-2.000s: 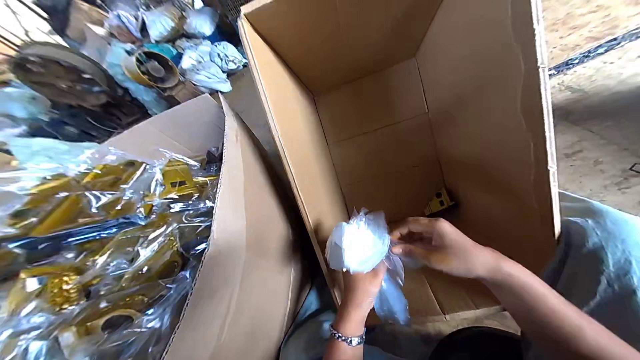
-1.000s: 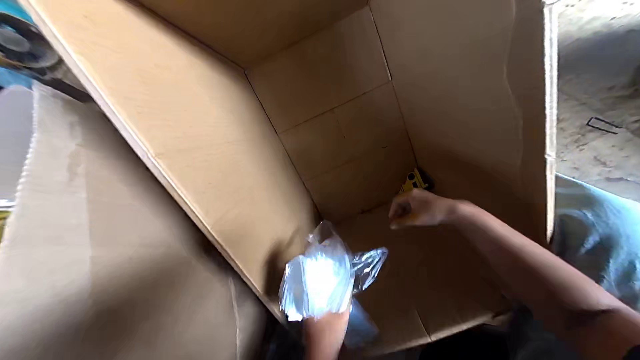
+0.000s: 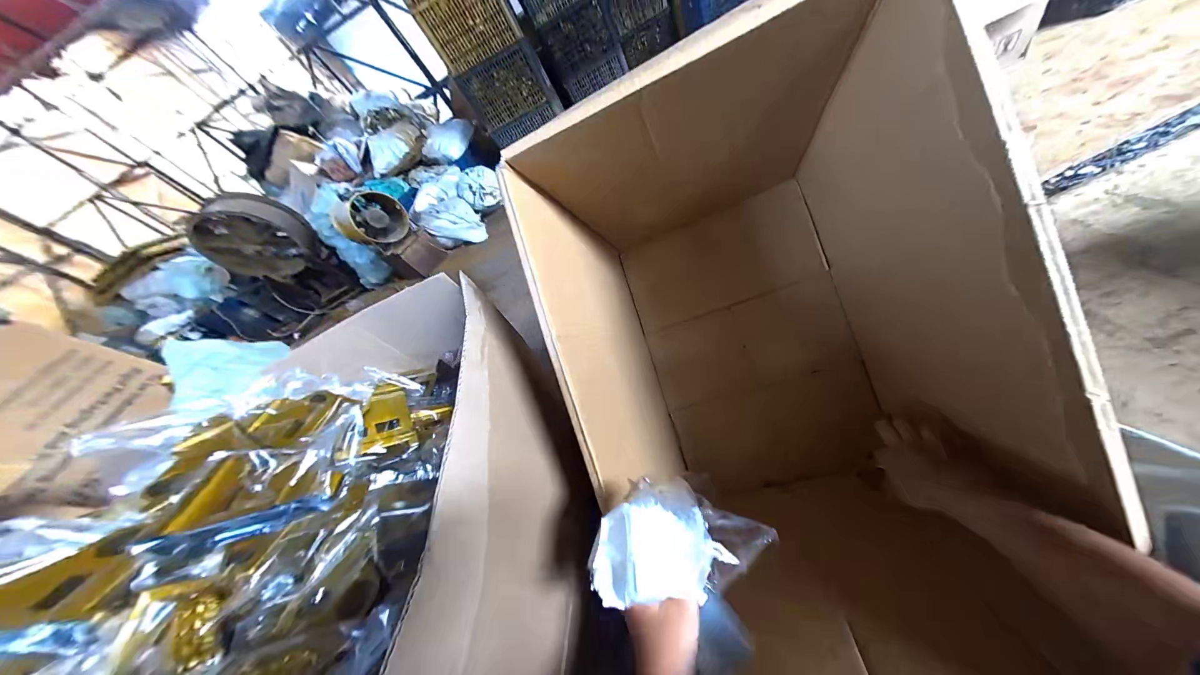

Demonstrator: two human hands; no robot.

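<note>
A wad of clear plastic film [image 3: 656, 548] is bunched in my left hand [image 3: 664, 630], near the left edge of a tall cardboard box [image 3: 741, 347]. The film covers most of the fingers. My right hand [image 3: 907, 459] reaches down inside the same box, at its lower right corner; shadow and blur hide whether it holds anything. To the left, another cardboard box [image 3: 487, 506] is filled with yellow parts [image 3: 389, 420] wrapped in clear plastic.
Plastic bags [image 3: 450, 202], a round metal drum [image 3: 253, 234] and a yellow ring-shaped part [image 3: 370, 217] lie heaped at the back left. Stacked plastic crates [image 3: 497, 66] stand behind the tall box. A printed cardboard flap [image 3: 75, 412] is at far left.
My right hand has gone deeper into the box, to the corner where a small yellow part showed earlier; that part is now out of sight. My left hand still holds the film. The view has shifted.
</note>
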